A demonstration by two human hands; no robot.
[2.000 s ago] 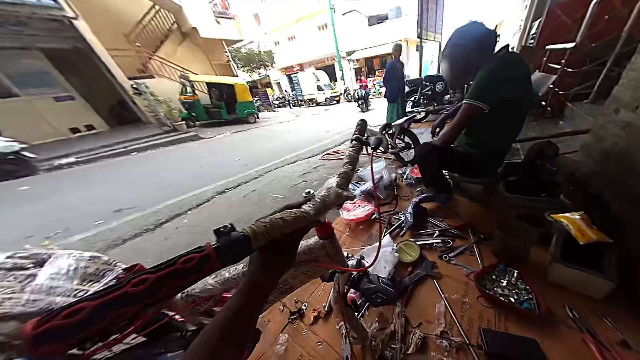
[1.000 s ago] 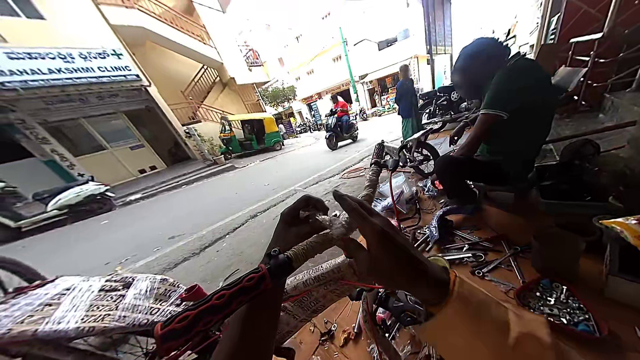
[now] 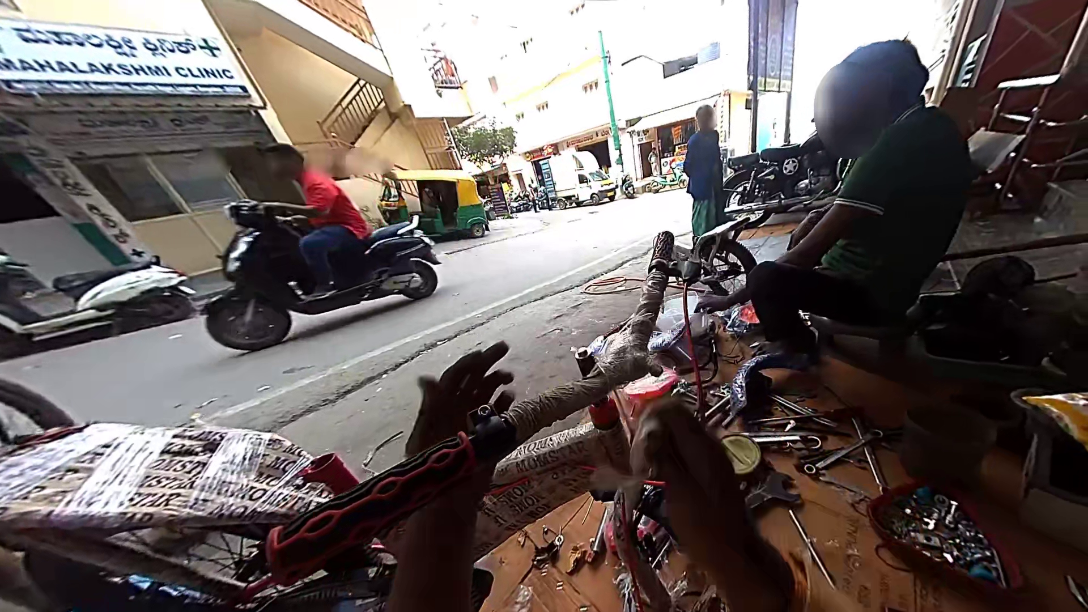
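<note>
A bicycle handlebar [image 3: 557, 404] wrapped in tan paper or film runs diagonally across the middle, with a black and red grip [image 3: 374, 501] at the near end and another at the far end. My left hand [image 3: 459, 399] is raised with fingers apart behind the bar, beside the brake lever clamp [image 3: 489, 425]. To the right of the stem, my right hand [image 3: 680, 450] has its fingers curled; blur hides whether it holds anything. The bicycle frame tube [image 3: 552, 467] below is wrapped in printed paper. A red cable [image 3: 690, 348] hangs from the bar's far end.
Wrenches [image 3: 778, 439], a round tin [image 3: 742, 455] and a red tray of small hardware [image 3: 943, 535] lie on cardboard at right. A person in a dark green shirt [image 3: 901, 195] sits beyond them. A wrapped part [image 3: 161, 476] lies left. A scooter [image 3: 323, 272] passes on the road.
Both hands were together on the wrapped bar near the stem a second ago; now they are apart, the right one lower and to the right. The scooter has come nearer on the left.
</note>
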